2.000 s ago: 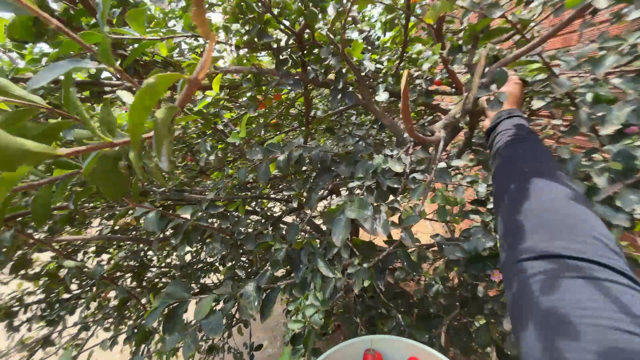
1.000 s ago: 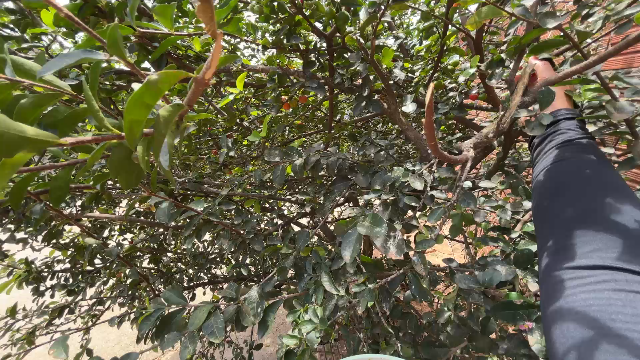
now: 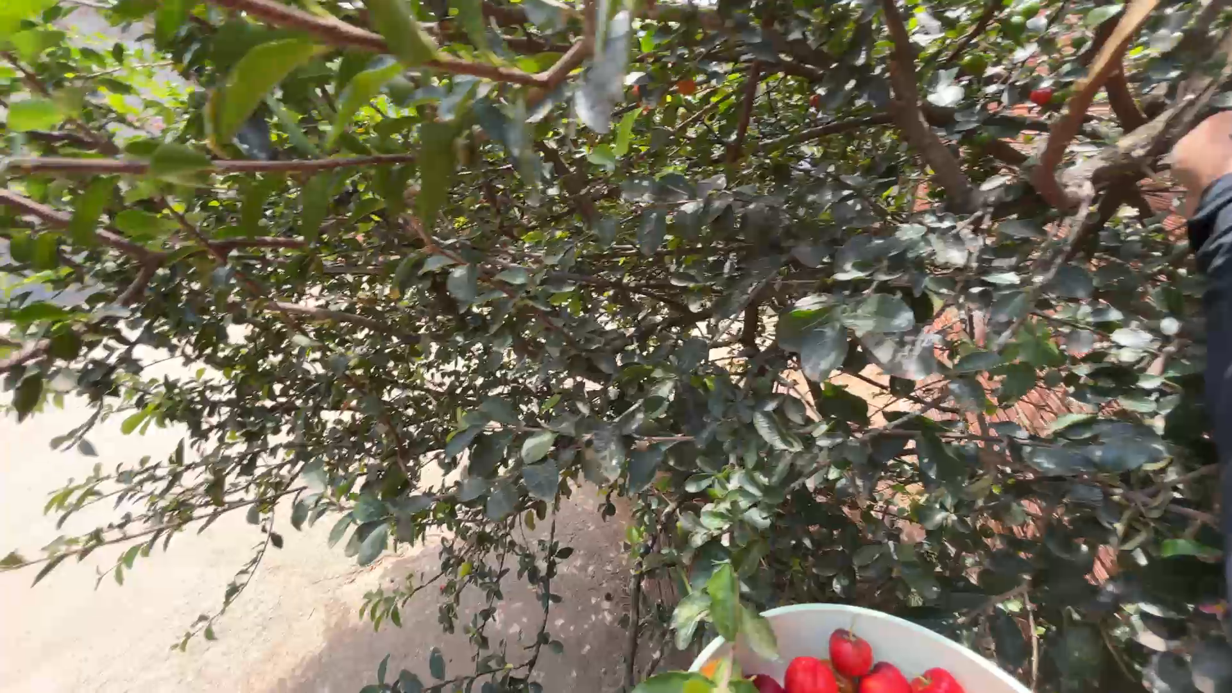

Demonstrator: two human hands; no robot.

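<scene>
At the right edge, my right hand (image 3: 1201, 159) shows only in part, beside a thick branch (image 3: 1145, 140) of a leafy fruit bush; its fingers are hidden, and a dark sleeve (image 3: 1218, 231) covers the arm. My left hand is out of view. A white bowl or bucket (image 3: 789, 624) with red cherry-like fruits (image 3: 851, 653) in it stands at the bottom, cut off by the frame; what holds it is not seen. One red fruit (image 3: 1040, 96) hangs among the leaves left of my right hand, and an orange-red one (image 3: 685, 87) hangs deeper in the bush.
Long bare-barked branches (image 3: 318, 24) with green leaves reach across the upper left. Dense foliage fills the middle. Behind it on the right is a reddish brick wall (image 3: 1030, 423). Pale concrete ground (image 3: 125, 577) lies at the lower left.
The view has shifted, so my right arm now shows only at the right edge. The container and its red fruits show more fully than one second ago.
</scene>
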